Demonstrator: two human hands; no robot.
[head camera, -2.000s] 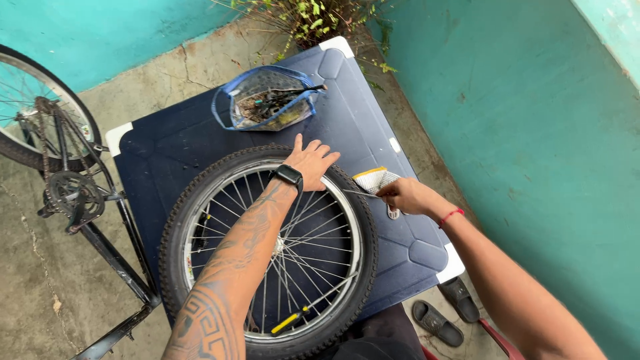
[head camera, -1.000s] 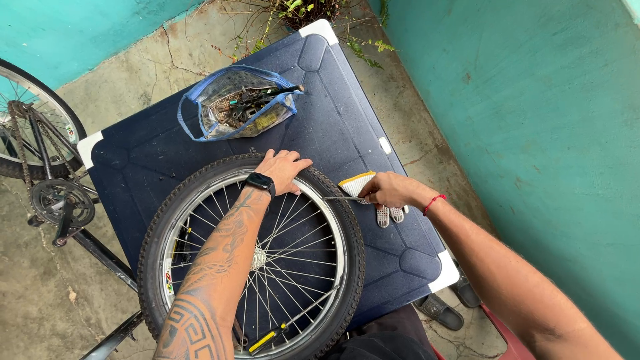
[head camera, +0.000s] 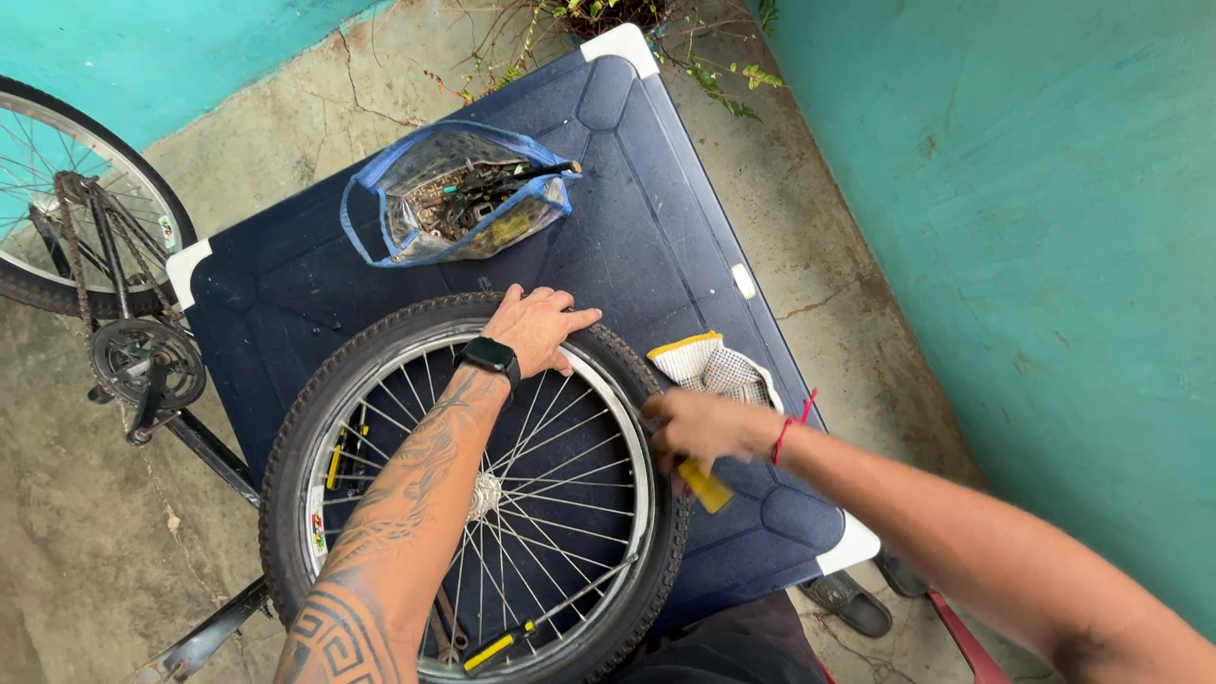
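A bicycle wheel with a knobby tire (head camera: 285, 427) lies flat on the dark blue table (head camera: 608, 199). Across its upper edge rests my left hand (head camera: 537, 332), fingers spread over the tire and rim, a black watch on the wrist. At the tire's right side is my right hand (head camera: 698, 427), blurred; a yellow tool handle (head camera: 705, 486) shows below its curled fingers. The tool's tip is hidden. A white dotted work glove (head camera: 717, 366) lies just beyond that hand. Seen through the spokes are a yellow-and-black screwdriver (head camera: 499, 649), a wrench (head camera: 446, 627) and another yellow-and-black tool (head camera: 335, 459).
A clear, blue-edged bag (head camera: 465, 204) of metal parts stands toward the table's far side. A bicycle frame with its crankset (head camera: 147, 366) and wheel is on the left. Sandals (head camera: 850, 603) lie on the floor at lower right. A plant (head camera: 617, 14) and teal walls border the area.
My right hand has moved from beside the glove down to the tire's right side, and a yellow handle now shows in it. My left hand stays on the wheel's upper edge.
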